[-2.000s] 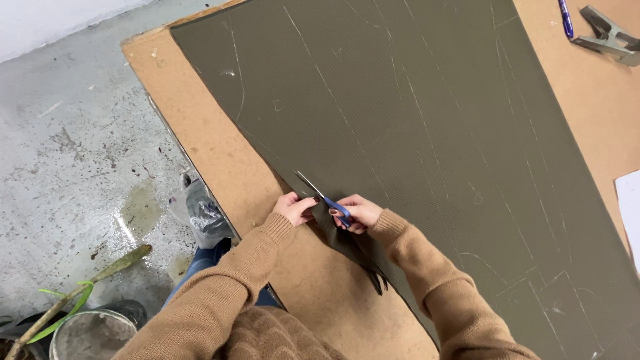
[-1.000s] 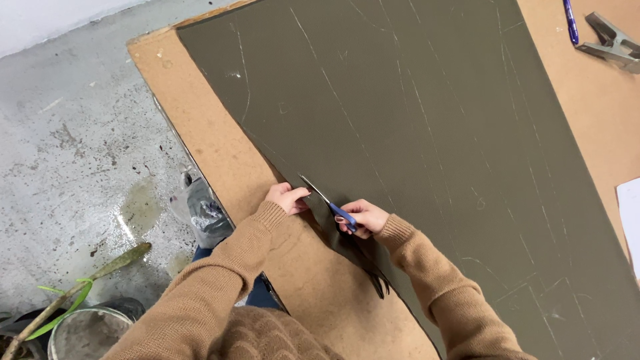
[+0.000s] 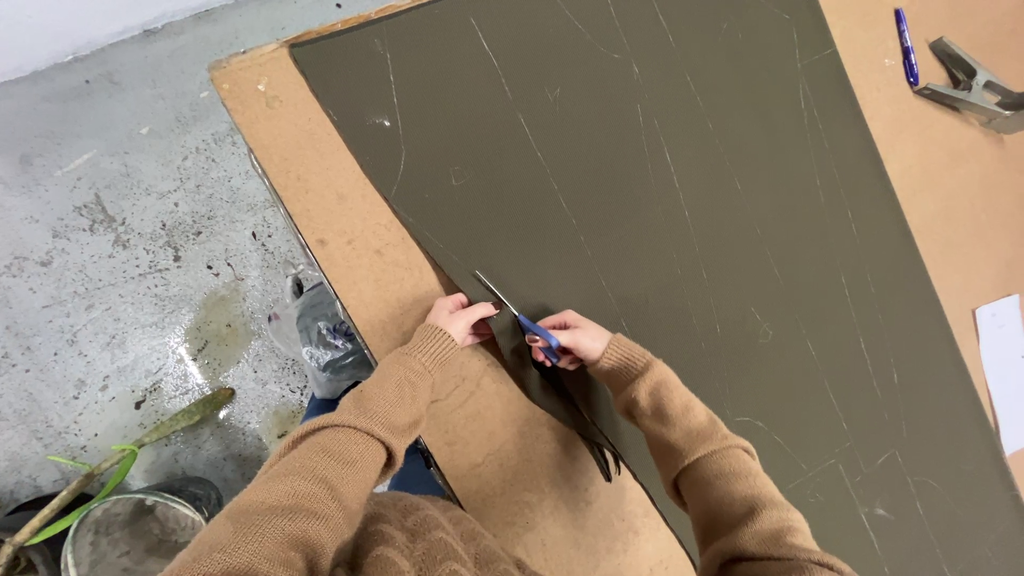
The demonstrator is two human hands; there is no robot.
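A large dark olive sheet of fabric-like material (image 3: 640,200), marked with pale drawn lines, lies over a brown board tabletop (image 3: 336,200). My right hand (image 3: 572,340) grips blue-handled scissors (image 3: 536,332) whose blades point up and left at the sheet's left edge. My left hand (image 3: 464,320) pinches that edge between thumb and fingers, just left of the blades. A narrow cut strip (image 3: 588,436) of the same material hangs loose below my right hand, its end split into dark tails on the board.
A purple pen (image 3: 906,48), a metal spring clamp (image 3: 972,88) and white paper (image 3: 1002,372) lie on the board at right. Beyond the left table edge are a plastic bag (image 3: 324,336), a bucket (image 3: 132,532) and a stick with green ties (image 3: 96,472) on the wet, stained floor.
Over the last two seconds the left hand has shifted slightly along the sheet's edge. The right hand still holds the scissors in nearly the same place.
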